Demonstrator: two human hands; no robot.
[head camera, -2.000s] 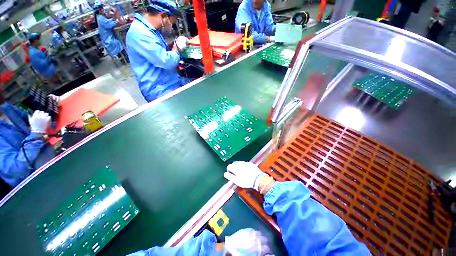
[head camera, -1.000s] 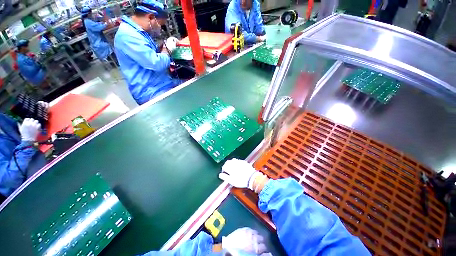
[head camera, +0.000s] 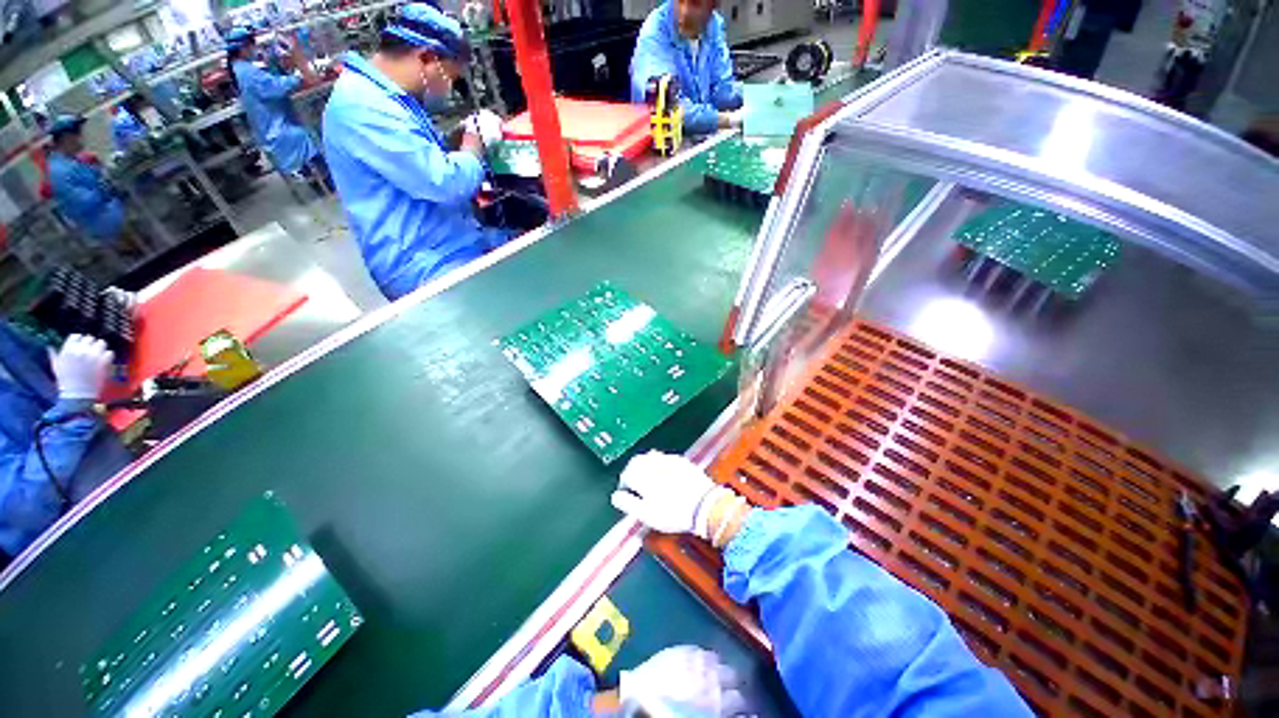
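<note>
A large green circuit board (head camera: 613, 368) lies on the green conveyor belt just beyond my right hand, with a small gap between them. Another circuit board (head camera: 225, 617) lies on the belt at the lower left. My right hand (head camera: 666, 494), in a white glove, rests on the belt's edge rail by the slotted rack's near corner and holds nothing visible. My left hand (head camera: 683, 685), also gloved, is low at the bottom edge, partly cut off, fingers apart, with nothing seen in it. It is right of a small yellow part (head camera: 600, 634).
The orange-brown slotted rack (head camera: 968, 491) is at the right, with dark tools (head camera: 1189, 547) on its right side. A clear cover (head camera: 1038, 133) stands over its far end, a board (head camera: 1038, 250) visible through it. Co-workers sit across the belt, beside a red post (head camera: 540, 105).
The view has shifted slightly, so the boards and rack appear a little further left. Both hands have stayed in nearly the same places.
</note>
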